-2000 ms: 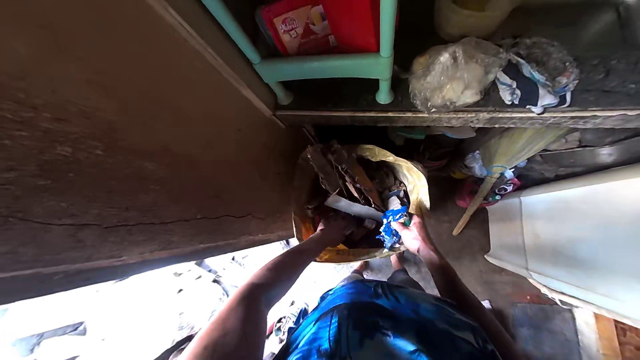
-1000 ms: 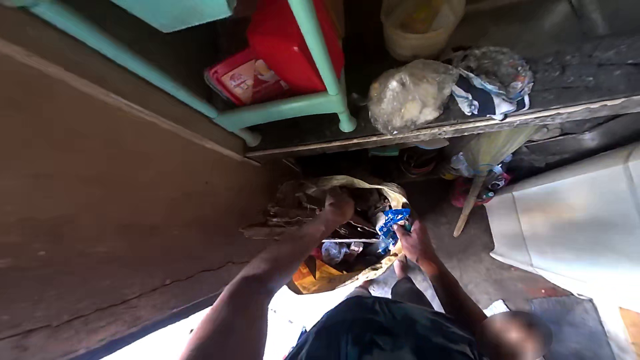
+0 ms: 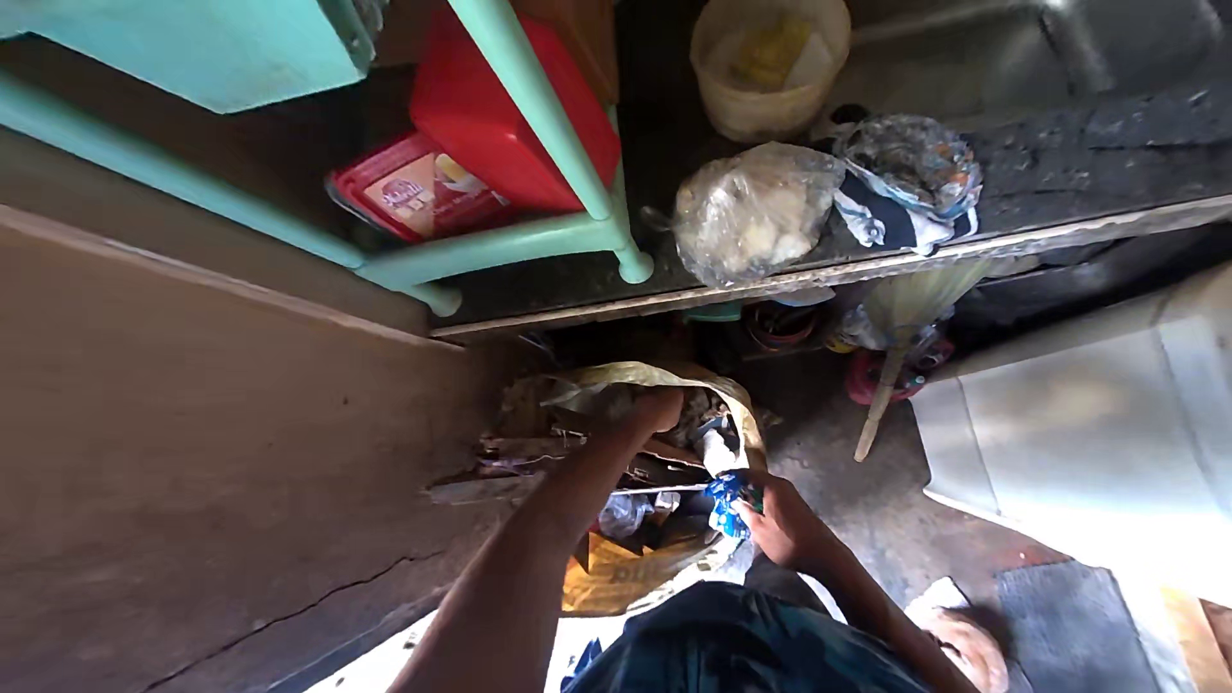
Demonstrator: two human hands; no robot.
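Note:
A yellowish woven sack [image 3: 746,414] stands with its mouth spread below me, filled with wood scraps [image 3: 527,448], plastic bits and other rubbish. My left hand [image 3: 659,409] reaches into its far part, bent into a fist; whatever it may hold is hidden. At the right rim my right hand [image 3: 778,520] grips a crumpled blue plastic wrapper [image 3: 727,502], its fingers close to the sack's edge. Beside that wrapper, a white piece [image 3: 717,452] lies inside the rim.
A brown wall [image 3: 241,433] flanks the sack at left. Beyond it, a dark ledge [image 3: 1059,173] holds a mint-green rack [image 3: 500,252], red containers [image 3: 520,115], a plastic bag [image 3: 751,212] and a bucket [image 3: 770,106]. A broom [image 3: 885,385] and a white panel [image 3: 1078,423] stand right.
My left hand has moved from the near left part of the sack to its far part. The wood scraps now lean out over the left rim. The right hand stays by the blue wrapper.

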